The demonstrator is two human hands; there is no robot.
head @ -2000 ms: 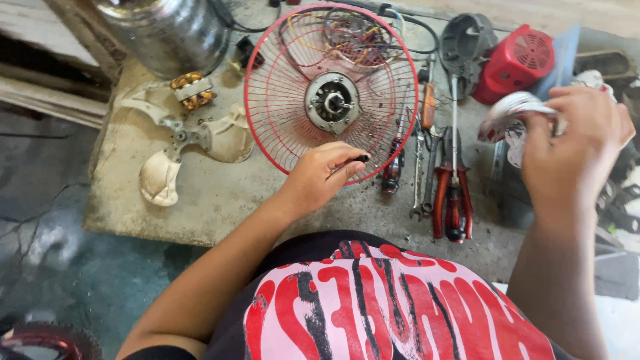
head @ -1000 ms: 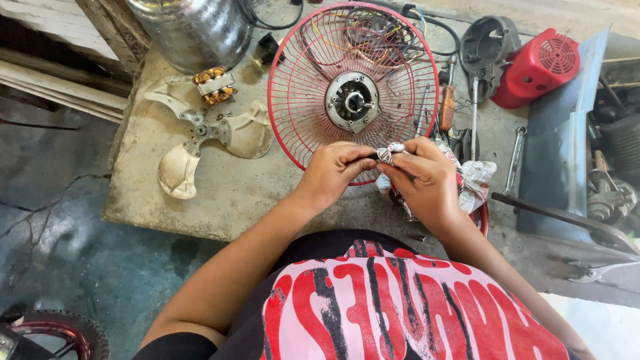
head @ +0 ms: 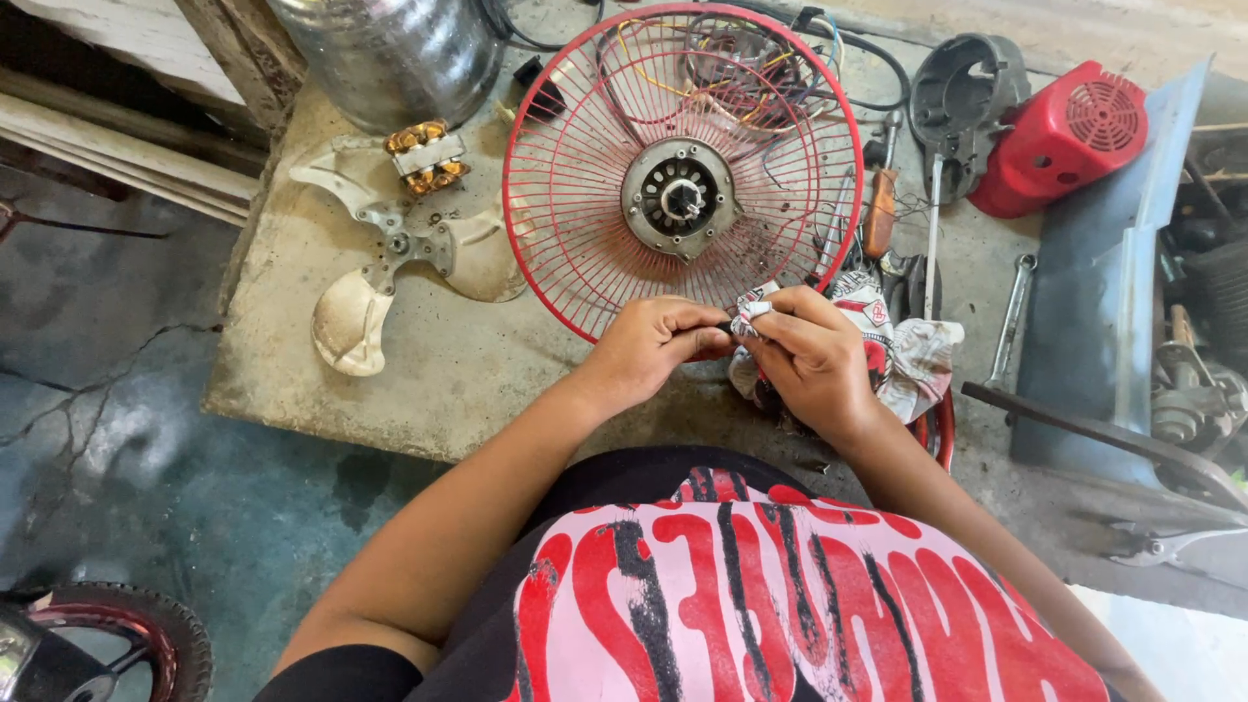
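Note:
My left hand (head: 655,351) pinches a small dark part (head: 724,328), mostly hidden by the fingers, near the lower rim of a red wire fan guard (head: 556,317). My right hand (head: 814,356) holds a printed white cloth (head: 752,314) around the part's right end. The rest of the cloth hangs below and right of that hand. A round metal motor housing (head: 639,207) with a central shaft sits in the middle of the guard. Left of the guard lie a three-bladed fan blade (head: 349,322) and a copper-wound stator (head: 427,158).
Behind the guard are loose wires (head: 770,97) and a large metal container (head: 400,58). To the right lie an orange-handled screwdriver (head: 879,210), a grey plastic housing (head: 951,107), a red motor cover (head: 1068,136), a wrench (head: 1014,317) and a blue bin (head: 1082,322) holding metal parts.
My right hand has come from the far right with the cloth to meet my left hand, and the cloth now wraps the small part. The cloth's loose part now covers tools on the table.

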